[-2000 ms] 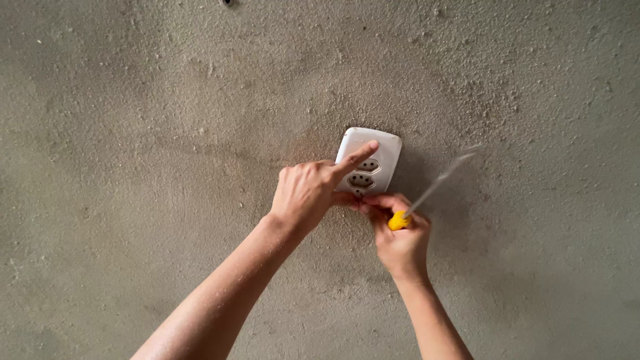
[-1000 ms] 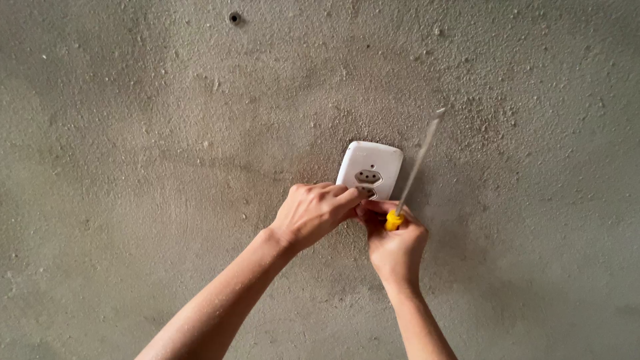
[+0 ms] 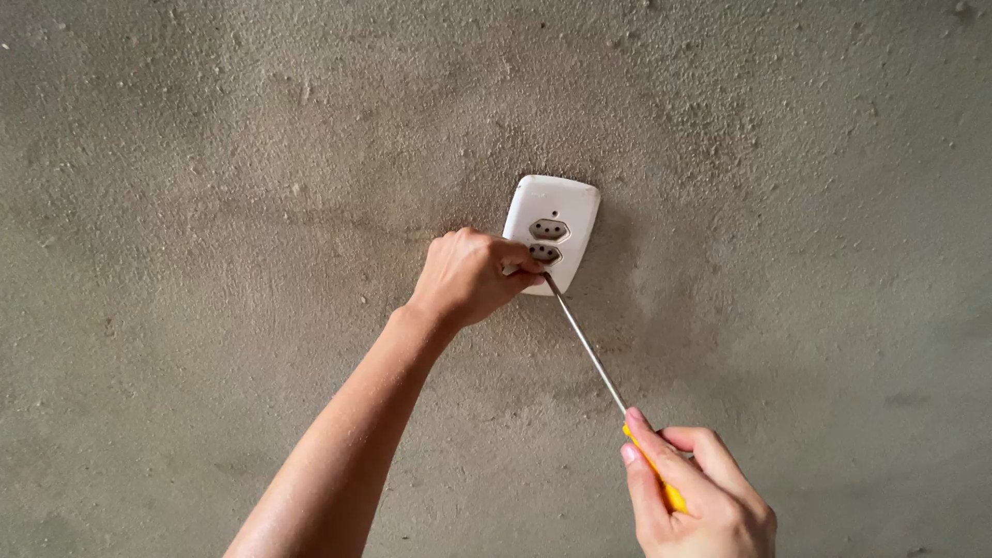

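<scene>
A white wall socket plate [image 3: 570,203] with two outlets and a small screw hole above them sits slightly tilted on the wall. My left hand [image 3: 473,275] is at its lower left, thumb and forefinger pinched by the tip of the screwdriver, just below the lower outlet; whether a screw is between them cannot be seen. In my right hand [image 3: 701,496], at the lower right, is the yellow handle of a long screwdriver [image 3: 587,345]. Its steel shaft slants up to the left, and the tip meets the plate's lower part beside my left fingertips.
Rough grey cement plaster forms the wall [image 3: 232,232] around the plate on all sides. A small dark mark [image 3: 962,11] shows near the top right corner.
My right hand has moved down and away from the plate. The screwdriver, which pointed up and away from the plate, now has its tip at the plate's lower part. My left hand remains near the lower outlet.
</scene>
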